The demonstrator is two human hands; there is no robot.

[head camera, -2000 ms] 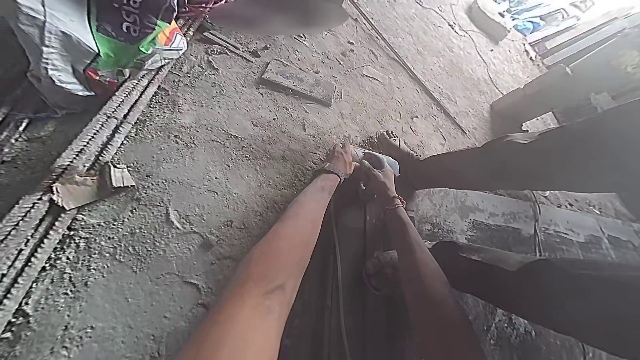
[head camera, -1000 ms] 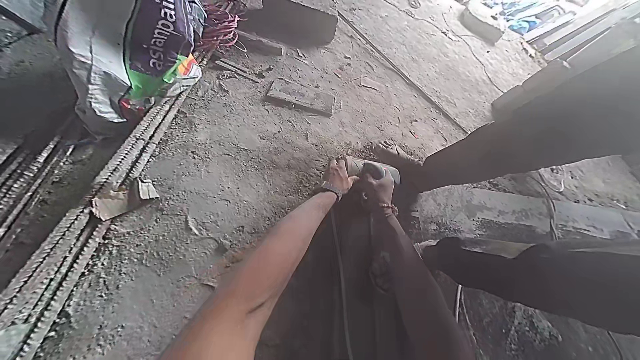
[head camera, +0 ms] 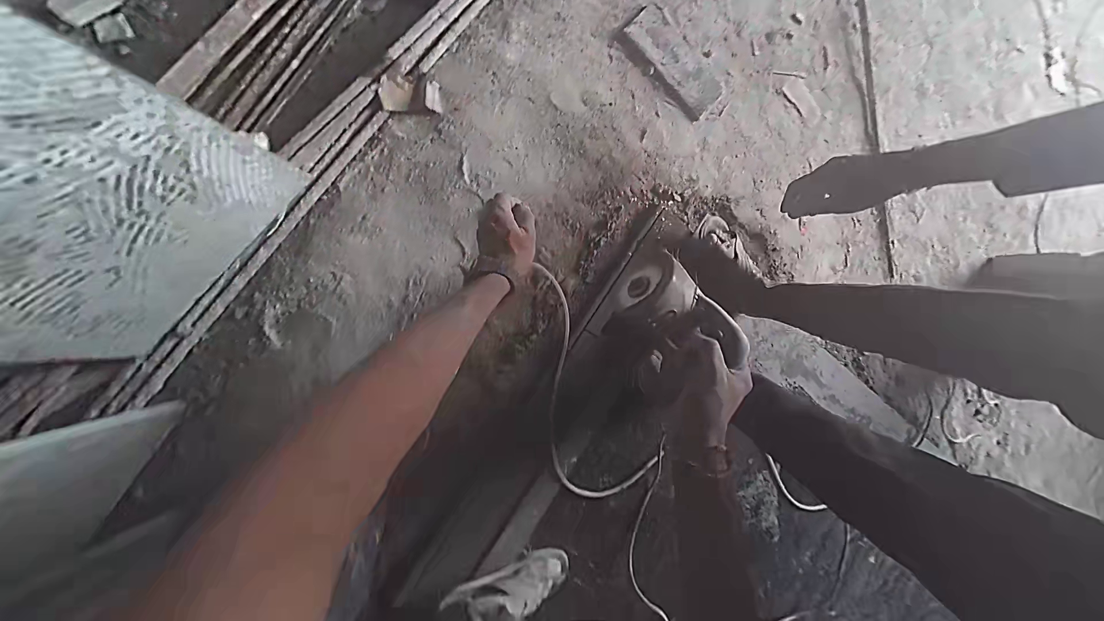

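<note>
My left hand (head camera: 507,233) is closed in a fist low over the dusty ground, left of the tool, with a dark band at its wrist. A white cable (head camera: 561,388) comes out at the heel of this fist, loops down and rises toward the tool; the fingers seem closed on it. My right hand (head camera: 703,379) grips the rear handle of a corded power cutter (head camera: 651,289) with a pale metal housing. The cutter rests at a dark straight edge, perhaps a board or beam. Its blade is hidden.
Another person's legs (head camera: 906,332) stand close at the right, one foot beside the cutter. Above them reaches that side's bare hand (head camera: 832,185). Metal bars (head camera: 336,129) lie at the upper left near a pale sheet (head camera: 129,198). A flat block (head camera: 673,60) lies at the top.
My left hand has come off the tool and moved left. Another person's hand has come in at the right. The view has shifted and sits closer over the tool.
</note>
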